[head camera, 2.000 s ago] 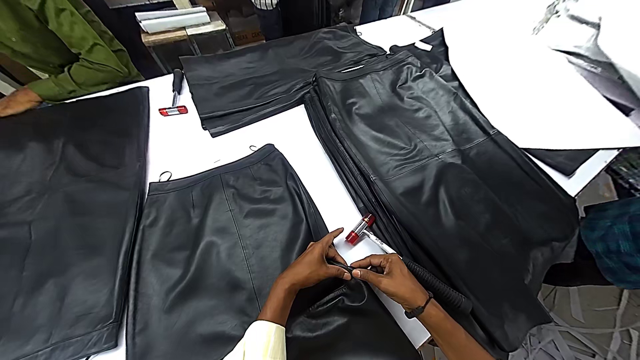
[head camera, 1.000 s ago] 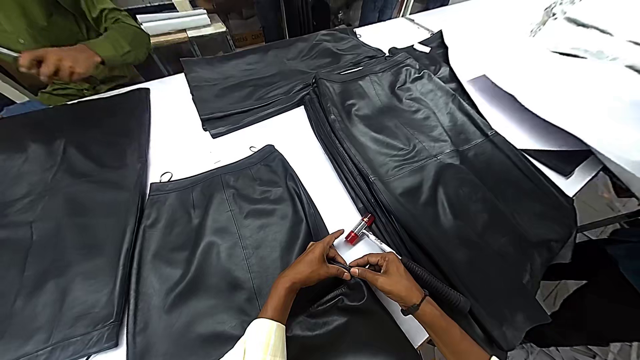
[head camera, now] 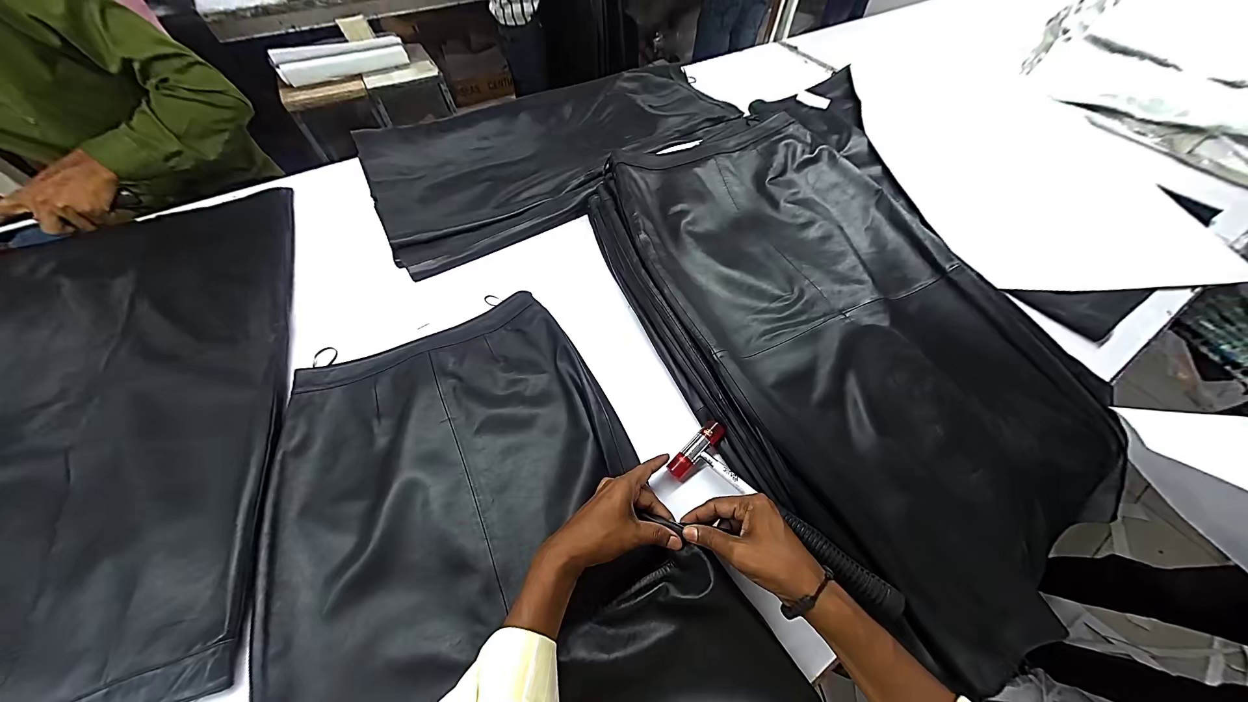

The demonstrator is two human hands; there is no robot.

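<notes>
A black leather skirt [head camera: 419,487] lies on the white table, its waistband toward the far side and thin loops at the waistband's two ends. My left hand [head camera: 614,517] pinches the folded right edge of this skirt between thumb and fingers. Close beside it, my right hand [head camera: 751,541] pinches the same edge, the fingertips of both hands almost meeting. Just beyond my hands lies a hammer with a red-faced head [head camera: 697,450]; its black ribbed grip [head camera: 843,565] runs partly behind my right hand, along the stack of black leather skirts [head camera: 858,390].
Another black leather garment [head camera: 127,419] lies at the left, and more black leather pieces [head camera: 526,161] are at the far side. White sheets [head camera: 1053,166] cover the right of the table [head camera: 341,253]. A person in a green sleeve [head camera: 166,107] stands at the far left edge.
The hammer seen near the far pieces two seconds ago is gone from there. The green-sleeved person's hand has moved. White sheets at the right have shifted. My hands stay at the skirt's edge.
</notes>
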